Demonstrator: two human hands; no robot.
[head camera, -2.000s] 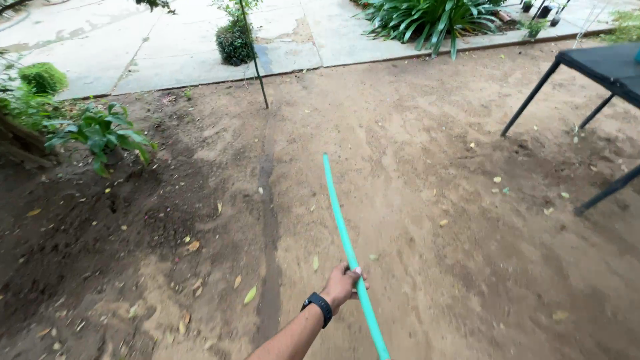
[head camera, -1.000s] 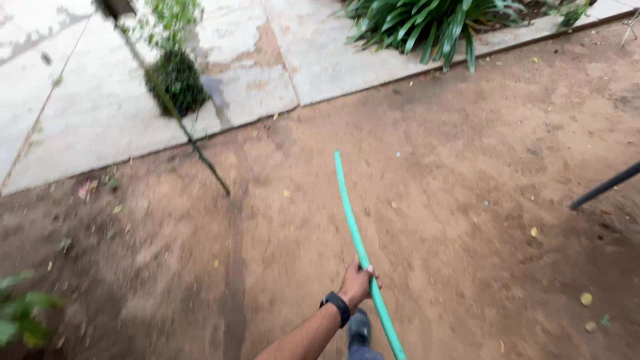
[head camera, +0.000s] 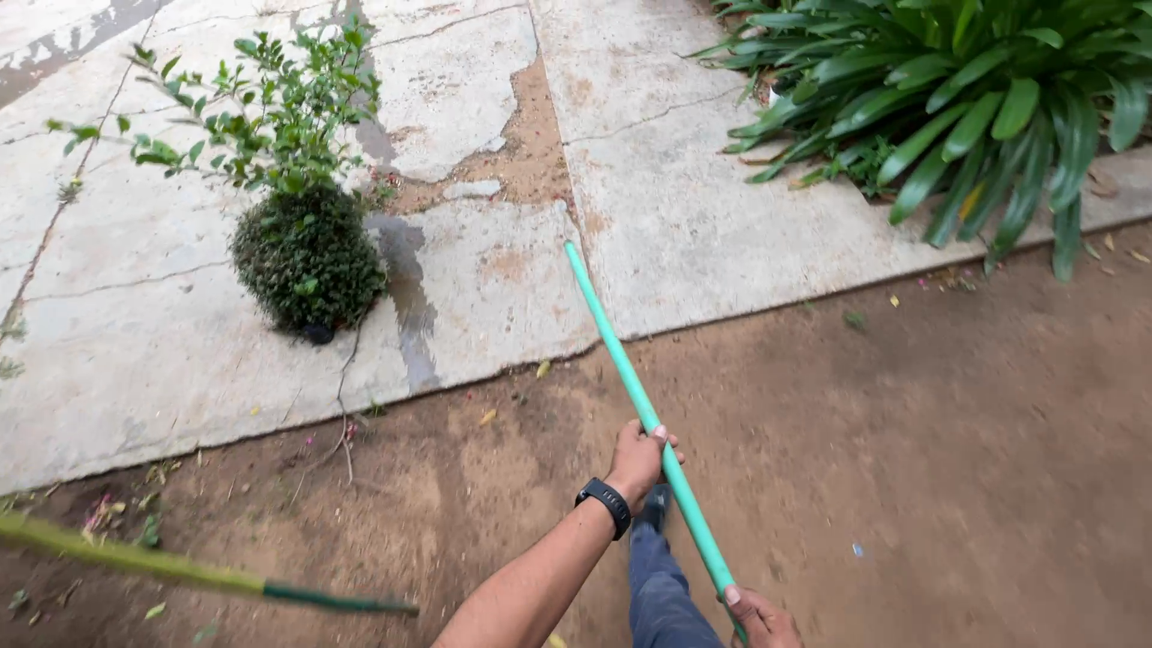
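A green garden hose (head camera: 621, 360) runs from the lower right up to its free end over the concrete. My left hand (head camera: 641, 461), with a black watch band on the wrist, is closed around the hose near the middle of the view. Lower down, at the bottom edge, my right hand (head camera: 760, 619) grips the same hose, partly cut off by the frame. No water shows at the hose end. Below the hose a shoe (head camera: 654, 507) and a blue trouser leg are visible on the bare soil.
A cracked concrete slab (head camera: 477, 297) borders the brown soil (head camera: 900, 450). On it stands a rounded bush (head camera: 310, 256) with leafy shoots above. Broad strap-leaved plants (head camera: 954, 99) grow at the upper right. A yellow-green pole (head camera: 135, 562) crosses the lower left.
The view has moved forward, nearer the concrete and the bush. The right hand has come into view on the hose. The dark table at the right has left the view.
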